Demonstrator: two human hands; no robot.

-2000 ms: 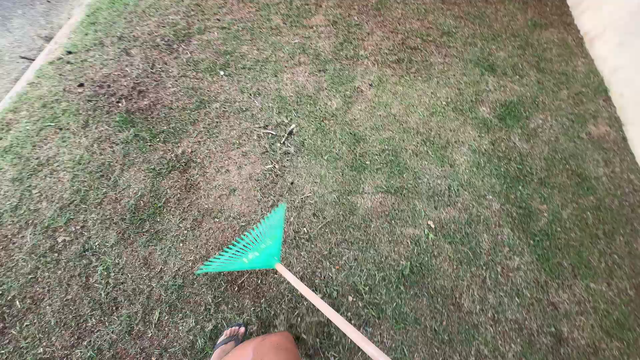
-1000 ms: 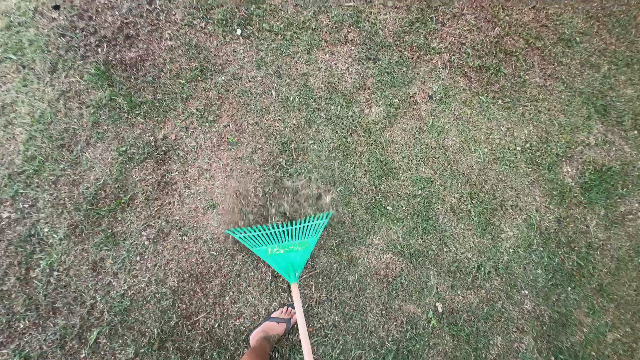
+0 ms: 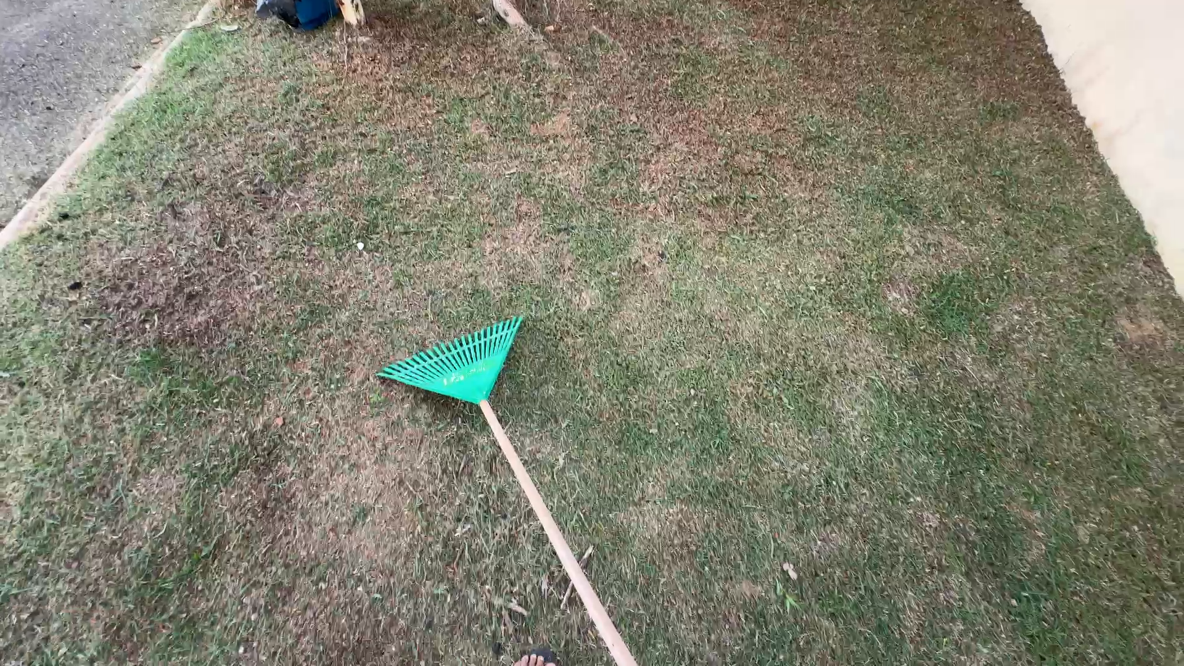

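A green plastic leaf rake head (image 3: 467, 365) is over the patchy grass, left of the middle of the head view, its tines fanned toward the upper left. Its pale wooden handle (image 3: 555, 532) slants down to the right and leaves the frame at the bottom edge. Neither my left hand nor my right hand shows, so the grip on the handle is hidden. The toes of a foot in a dark sandal (image 3: 535, 658) show at the bottom edge, left of the handle. Small twigs (image 3: 575, 575) lie beside the handle.
A pale curb (image 3: 92, 143) separates the lawn from grey pavement (image 3: 65, 69) at the upper left. A blue object (image 3: 314, 11) and a root or branch (image 3: 509, 13) are at the top edge. A pale wall or slab (image 3: 1124, 102) borders the grass at the upper right.
One second ago the rake head was in a blur of dry clippings with a sandaled foot beside the handle. Now it is farther out from the foot, without that blur. The view has shifted forward.
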